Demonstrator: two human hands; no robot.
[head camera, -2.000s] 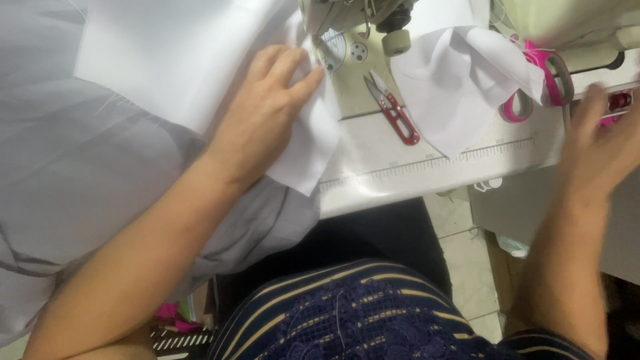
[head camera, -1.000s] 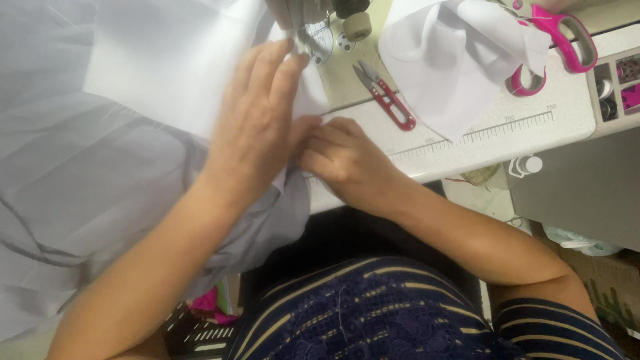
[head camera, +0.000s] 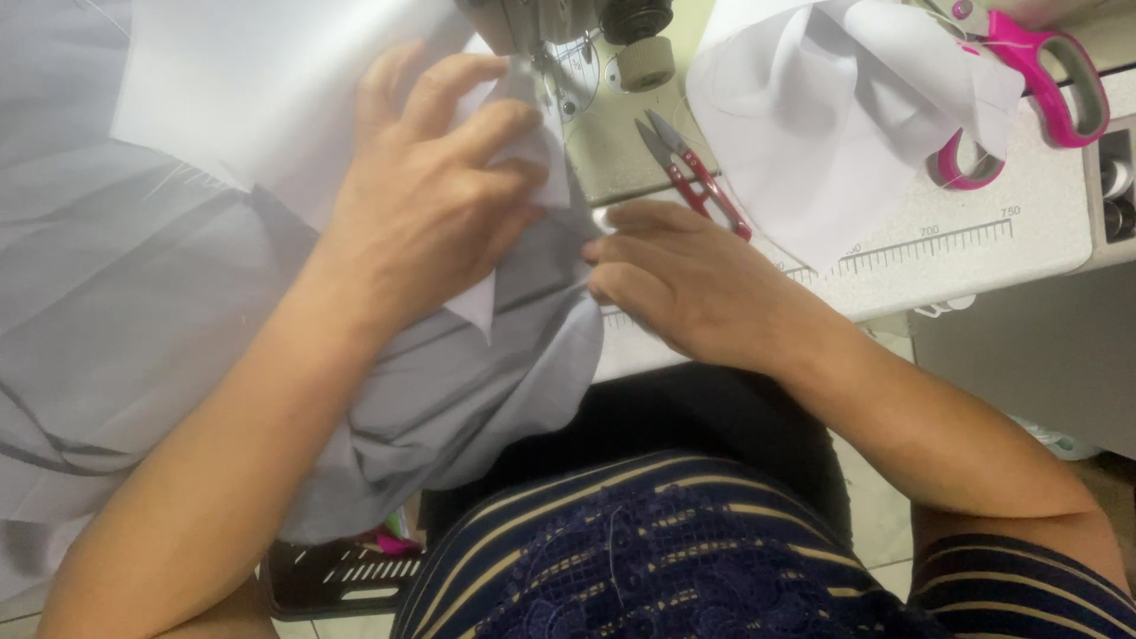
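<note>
My left hand (head camera: 435, 186) lies on the white fabric (head camera: 222, 80), its fingers bent and spread beside the needle area of a sewing machine (head camera: 532, 27). Below the hand, grey fabric (head camera: 461, 382) drapes over the table edge. At the grey fabric's right edge, my right hand (head camera: 674, 275) has its fingertips together on the cloth, seemingly pinching it. Red-handled thread snips (head camera: 697, 173) lie with blades apart on the machine bed, just above my right hand. The fabric under my left palm is hidden.
Crumpled white fabric (head camera: 799, 115) lies right of the snips, partly over pink-handled scissors (head camera: 1052, 84). A printed ruler scale (head camera: 927, 244) runs along the table's front edge. A compartment tray (head camera: 1114, 186) sits at the far right, and a dark plastic basket (head camera: 342, 577) is below the table.
My right hand came in from the far right to the cloth beside my left hand, then shifted slightly away from it. More grey fabric now shows between the hands.
</note>
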